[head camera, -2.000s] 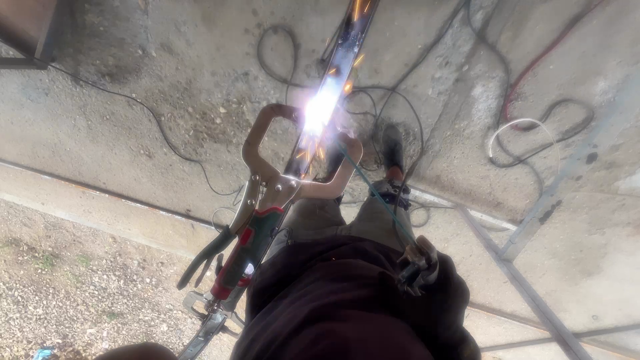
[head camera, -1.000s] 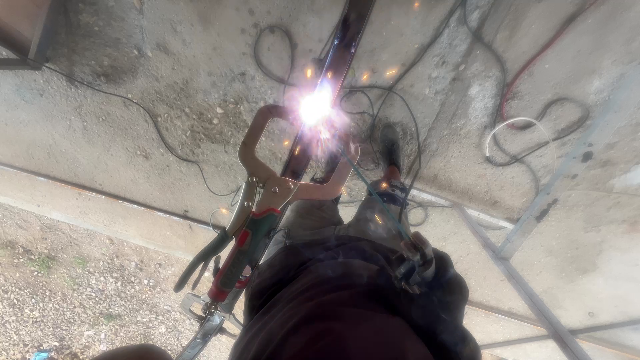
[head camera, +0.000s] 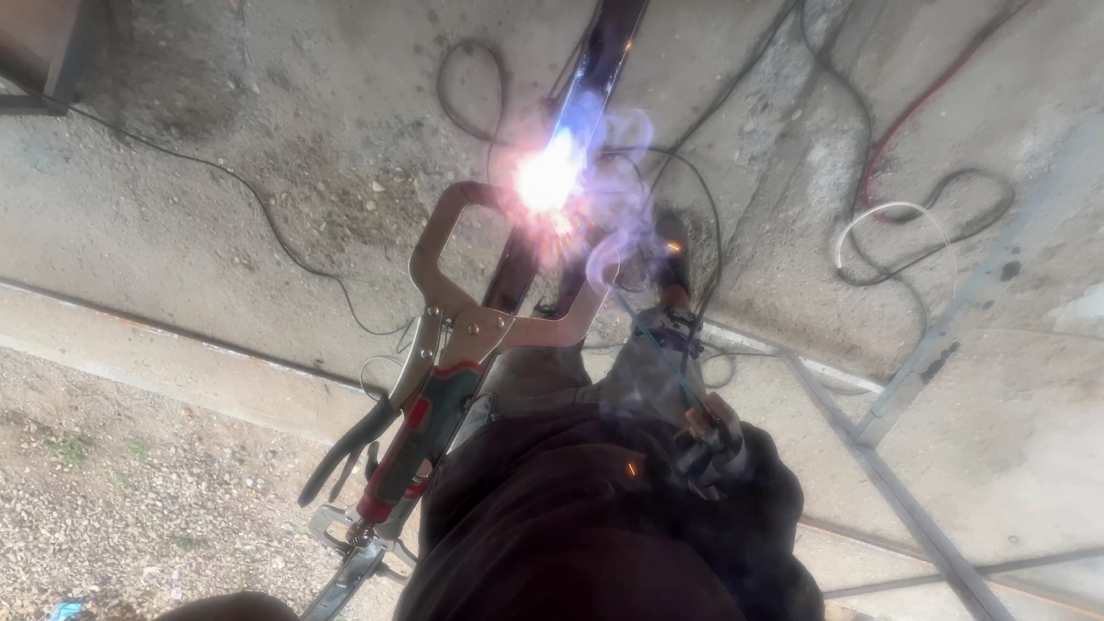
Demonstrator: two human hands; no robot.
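Note:
My right hand (head camera: 712, 442), low at the right of my dark top, is closed round a welding electrode holder. From it a thin welding electrode (head camera: 661, 345) runs up and left toward a bright arc (head camera: 548, 179) on a dark steel bar (head camera: 614, 43). Glare hides the electrode's tip and the spot on the bar. A locking C-clamp (head camera: 470, 326) with green and red handles (head camera: 424, 435) lies over the bar, its jaws reaching either side of the arc. Purple smoke drifts right of the arc. My left hand does not show; a dark rounded shape (head camera: 228, 608) sits at the bottom left.
Black cables (head camera: 705, 185) and a red cable (head camera: 918, 99) lie on the concrete near my feet. Steel bars (head camera: 914, 509) cross at the right. A metal frame corner (head camera: 60, 73) stands top left. Gravel (head camera: 147, 483) lies beyond a concrete edge at the lower left. My shoe (head camera: 673, 250) is beside the bar.
The arc's glow has shifted a little down the bar since two seconds ago. Smoke to its right is plainer now. My right hand stays closed on the holder, and the clamp is in the same place.

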